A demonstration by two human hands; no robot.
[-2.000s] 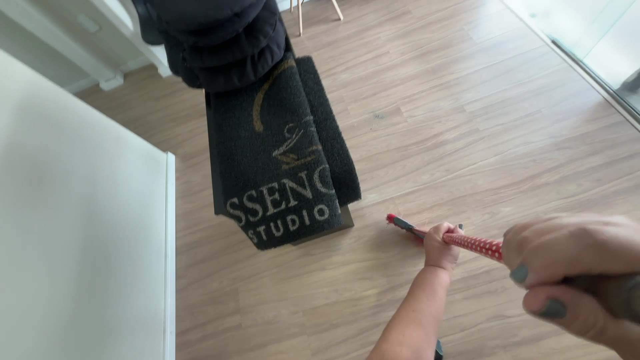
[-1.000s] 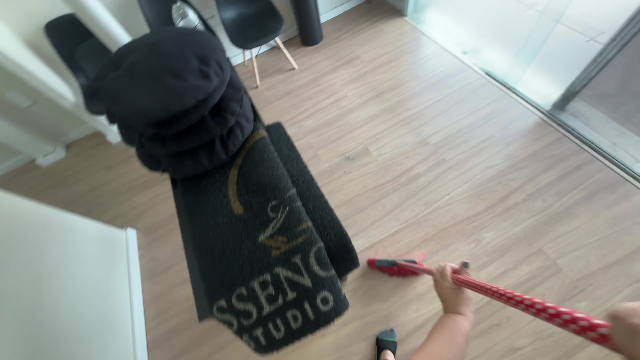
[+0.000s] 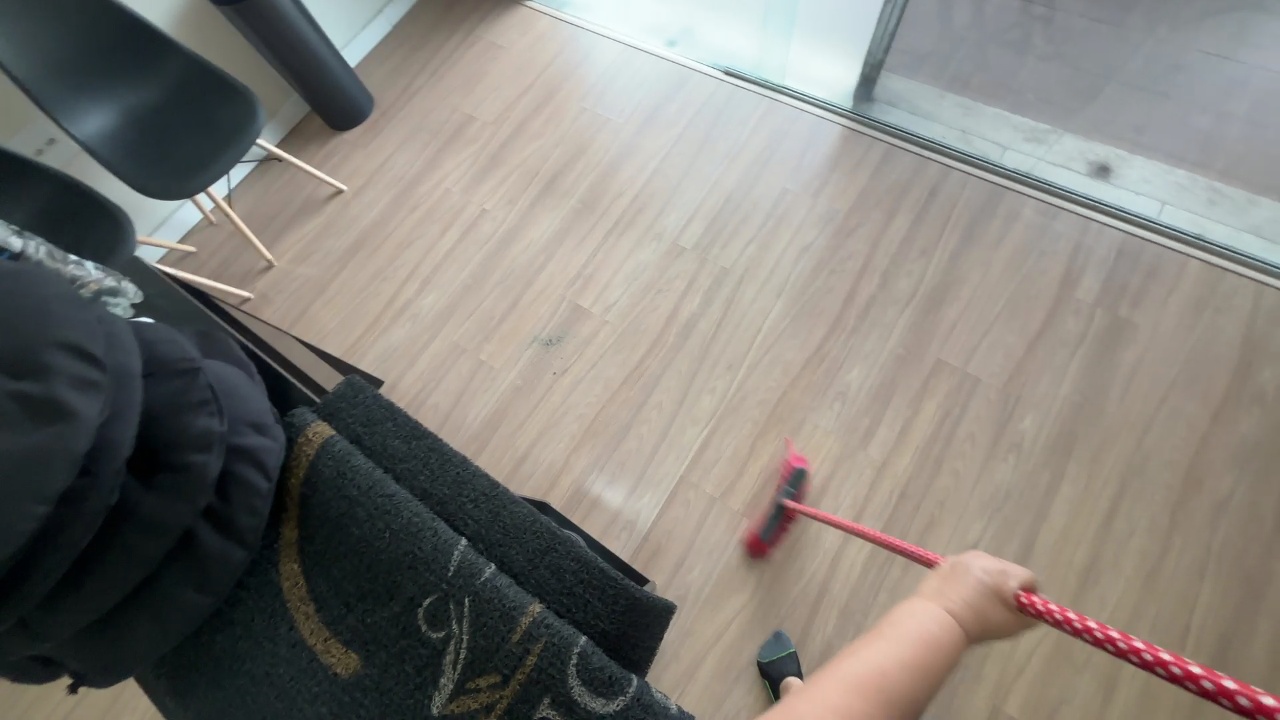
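Note:
My left hand (image 3: 980, 595) is closed around the red handle with white dots of a broom (image 3: 1140, 645), whose shaft slopes from the lower right up to the left. The broom's red and dark head (image 3: 778, 508) is against the wood-look floor and looks slightly blurred. My right hand is out of view, and the upper end of the handle runs off the right edge.
Folded dark mats (image 3: 430, 560) and stacked black cushions (image 3: 120, 470) fill the lower left. Black chairs (image 3: 150, 100) and a dark cylinder (image 3: 305, 65) stand upper left. A sliding-door track (image 3: 900, 135) crosses the upper right. A foot in a dark sock (image 3: 778, 660) is below the broom head.
The view has swung toward the chairs and glass door. My right hand, on the handle two seconds ago and partly seen one second ago, is now out of frame. My left hand keeps its hold.

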